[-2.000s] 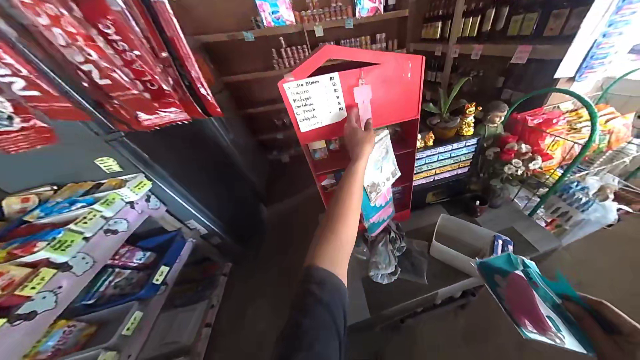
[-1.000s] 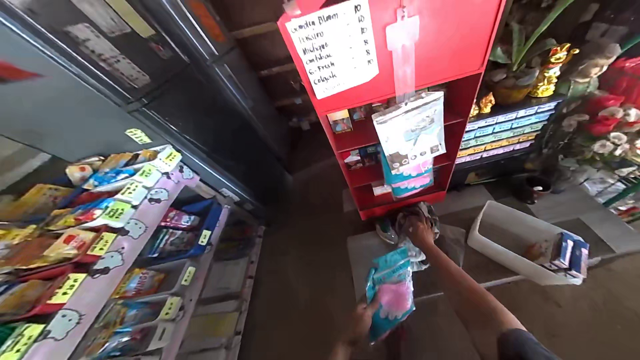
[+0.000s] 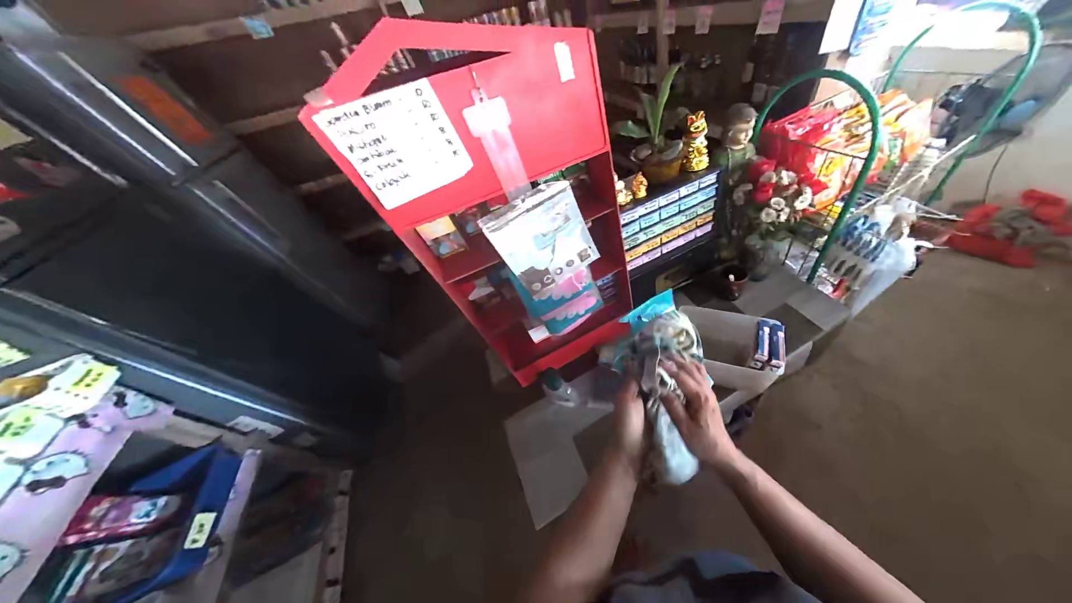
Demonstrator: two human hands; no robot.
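Observation:
Both hands hold a clear plastic bag point(image 3: 666, 356) with grey and whitish contents that I cannot make out. My left hand point(image 3: 630, 419) grips its left side; my right hand point(image 3: 697, 410) lies on its right side with the fingers spread over it. A teal packet point(image 3: 651, 310) shows at the bag's top. Just beyond stands a red display cabinet point(image 3: 548, 109), with a handwritten list point(image 3: 394, 142) and a clear hanging strip point(image 3: 500, 142) on its front. Packets point(image 3: 544, 243) in white, teal and pink hang from the strip.
A white plastic bin point(image 3: 729, 322) with small boxes point(image 3: 769, 343) stands right of the bag on a low grey table point(image 3: 544, 461). A small bottle point(image 3: 557, 387) is near the cabinet's foot. Snack racks with a blue tray point(image 3: 205, 502) are at the left, a green-handled wire basket point(image 3: 871, 142) at the right.
The clear bag, on the table at first, is now held up in both hands. The teal and pink packet is no longer held out separately as before.

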